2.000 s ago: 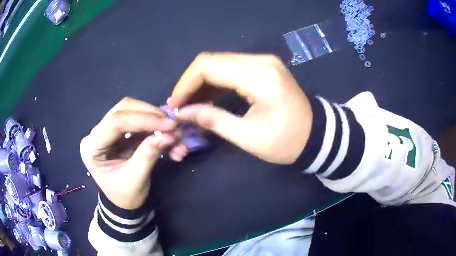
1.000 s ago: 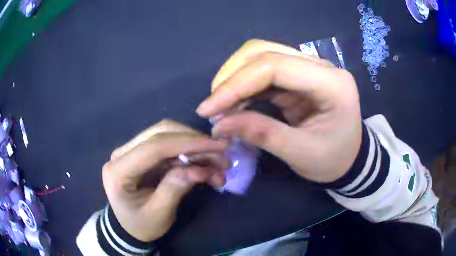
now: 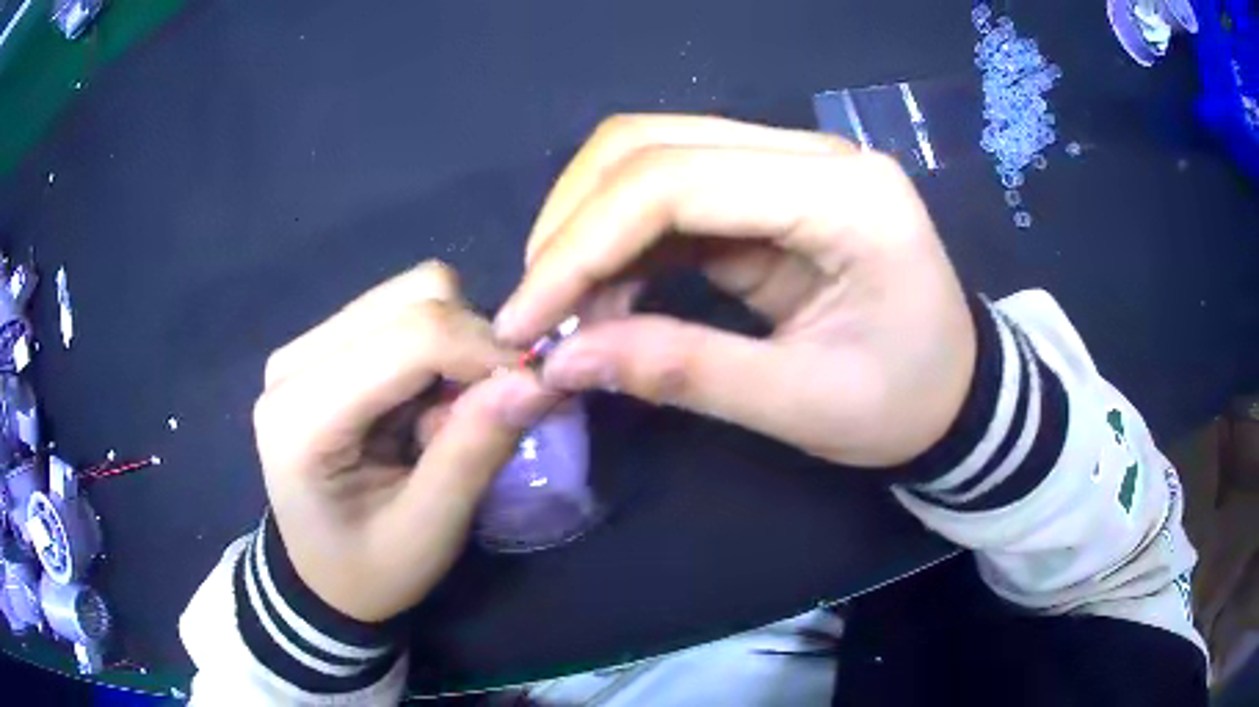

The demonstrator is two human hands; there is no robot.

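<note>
A lilac round housing [image 3: 536,483] hangs under the fingertips of both hands at the centre. My left hand [image 3: 394,428] pinches with thumb and forefinger at the housing's short red and dark leads [image 3: 533,358]. My right hand [image 3: 759,290] comes from the right, its thumb and forefinger closed around a small white connector [image 3: 566,327] at the end of the leads. The fingers hide most of the leads. Whether a clear ring is between the fingertips, I cannot tell.
A loose pile of small clear rings [image 3: 1016,104] lies at the upper right, beside a clear plastic bag [image 3: 898,122]. A pile of housings [image 3: 53,532] is at the left edge. Another housing [image 3: 1149,25] and a blue bag [image 3: 1229,83] are at the top right. White scraps dot the dark mat.
The housing was partly covered and blurred between the hands; it now shows below the fingertips. The red lead and white connector are now visible, and the fingertips of both hands are closer together.
</note>
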